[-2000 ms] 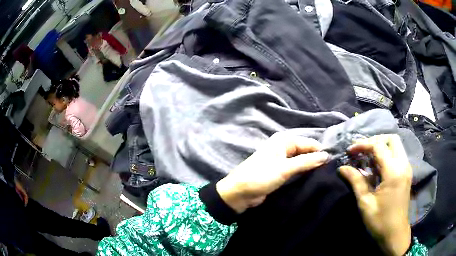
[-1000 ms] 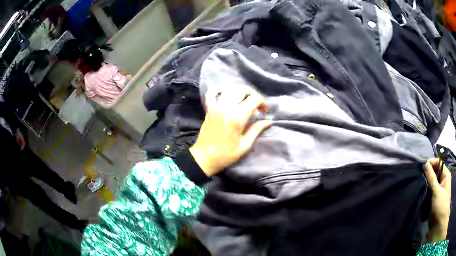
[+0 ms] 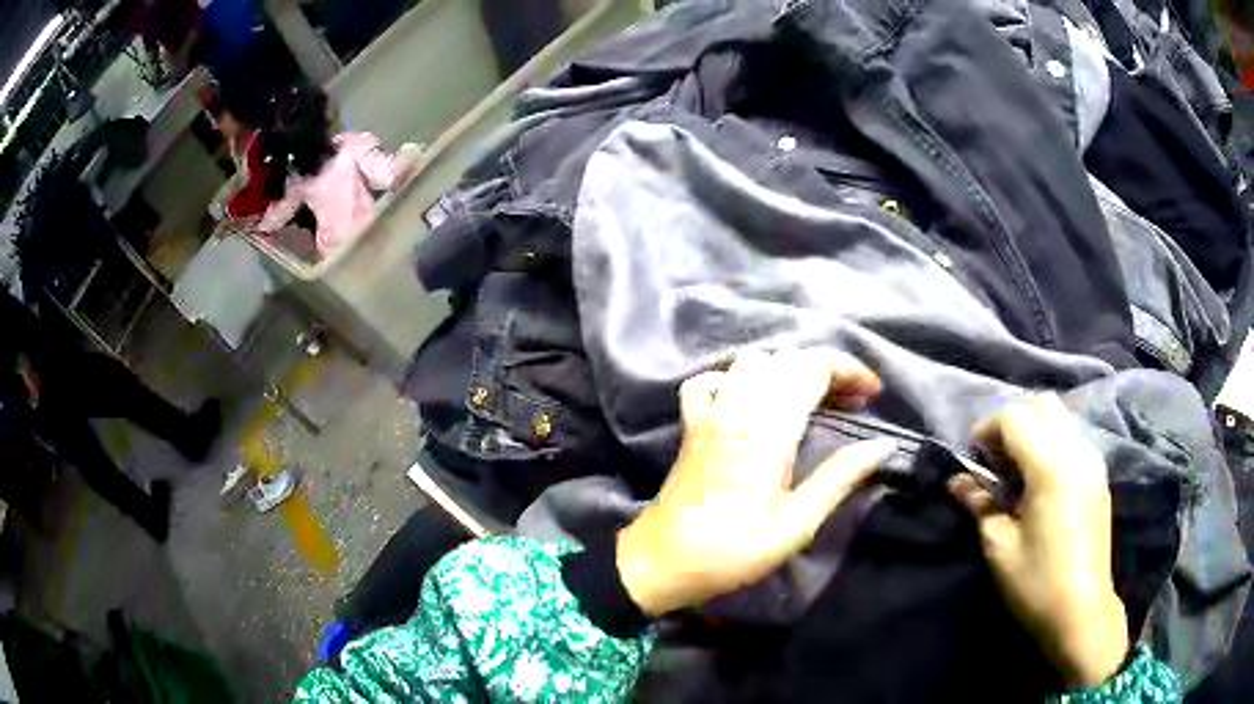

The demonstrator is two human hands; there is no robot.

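A black-grey denim jacket (image 3: 715, 275) with a pale faded panel lies bunched in front of me. My left hand (image 3: 750, 481) grips a fold of it at a stitched seam, thumb and fingers pinching the cloth. My right hand (image 3: 1038, 530) is close to the right of it, fingers curled at the same seam. A thin metal strip, apparently the thread snips (image 3: 975, 468), shows at my right fingertips; the rest is hidden in the hand. Black cloth of the jacket hangs below the seam.
A pile of similar dark jackets (image 3: 963, 165) lies behind and to the right, with brass-coloured buttons. At left are a pale bin (image 3: 413, 206), a child in pink (image 3: 337, 193), a person's dark-clothed legs (image 3: 103, 413) and a yellow floor line (image 3: 305, 530).
My left hand has moved down and right from the pale panel to the seam. My right hand has come in from the far right edge. The seam is now bunched between them.
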